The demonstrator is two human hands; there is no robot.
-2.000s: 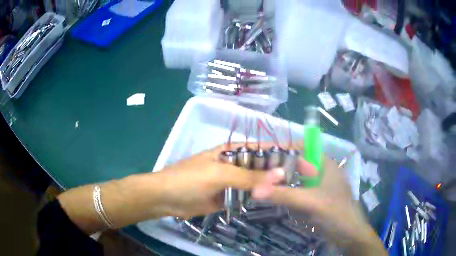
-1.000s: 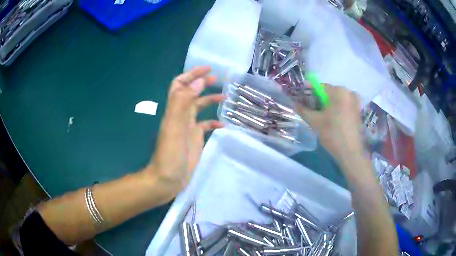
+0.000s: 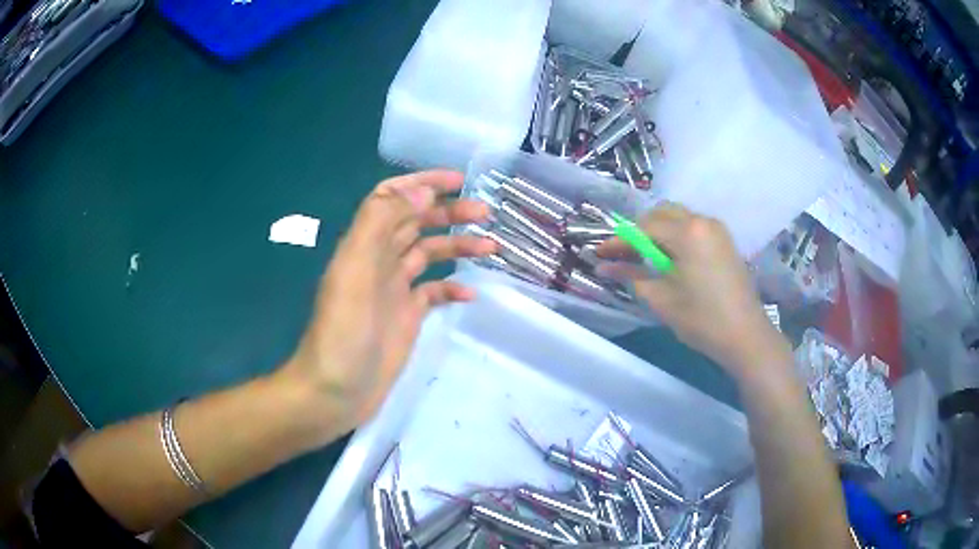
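A clear plastic box (image 3: 644, 315) behind the white tray holds silver cylinders (image 3: 526, 225) in rows, with thin red wires toward its right. My left hand (image 3: 392, 268) is at the box's left edge, fingers spread, holding nothing. My right hand (image 3: 698, 273) is over the box's right part, closed on the green-handled tool (image 3: 644, 245); the tool's tip is hidden. Whether its fingers also touch a cylinder cannot be told. The white parts tray (image 3: 537, 332) in front holds a loose heap of cylinders (image 3: 558, 504).
Frosted boxes (image 3: 467, 80) stand behind, around another box of jumbled cylinders (image 3: 601, 123). A white slip (image 3: 294, 230) lies on the green bench (image 3: 204, 268). A blue tray (image 3: 231, 21) is at the back left. A tub of paper labels (image 3: 853, 397) is at the right.
The five cylinders held above the white tray two seconds ago have left my hands. Both hands moved back to the clear box, and my left hand opened. My right hand has since lowered slightly.
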